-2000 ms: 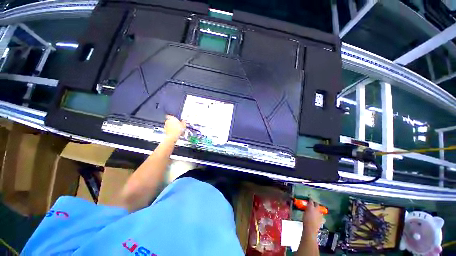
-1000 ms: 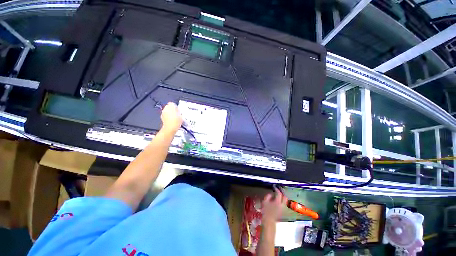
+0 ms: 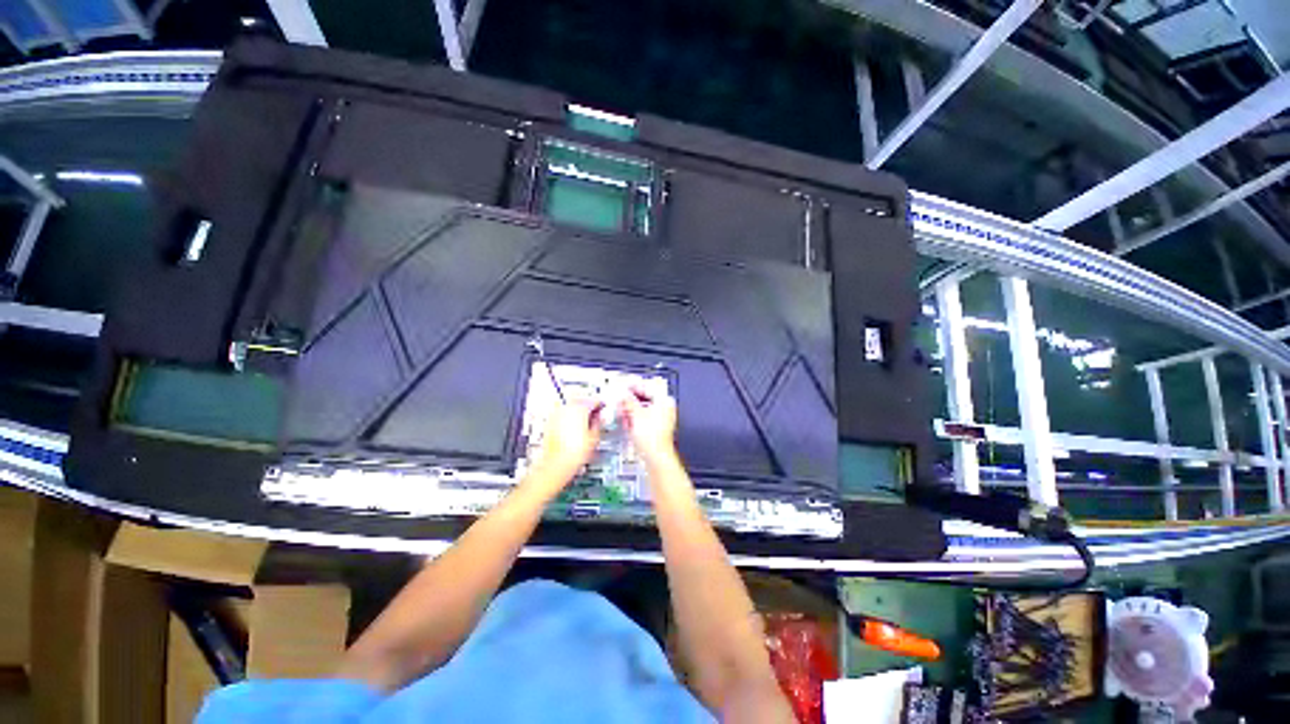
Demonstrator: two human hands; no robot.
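Observation:
The TV back panel (image 3: pixel 608 304) lies face down on the black carrier board (image 3: pixel 156 304). My left hand (image 3: pixel 570 431) and my right hand (image 3: pixel 649 422) are close together over the bright white metal plate (image 3: pixel 542 385). Their fingertips meet near a small pale thing, too blurred to name. The green circuit board (image 3: pixel 594 495) shows at the plate's lower edge, just below my hands. A thin dark cable (image 3: pixel 555 379) runs on the upper left of the plate. The silvery strip (image 3: pixel 382 489) runs along the panel's near edge.
The orange screwdriver (image 3: pixel 900 641) lies on the green side table, near a red bag (image 3: pixel 801 665), white paper (image 3: pixel 866 699), a tray of cables (image 3: pixel 1040 654) and a small fan (image 3: pixel 1157 654). The black screwdriver (image 3: pixel 990 512) lies at the carrier's right. Cartons (image 3: pixel 297 637) stand at lower left.
My right hand has moved from the side table up to the white plate, beside my left hand. My left hand has moved right. The orange screwdriver is left on the table.

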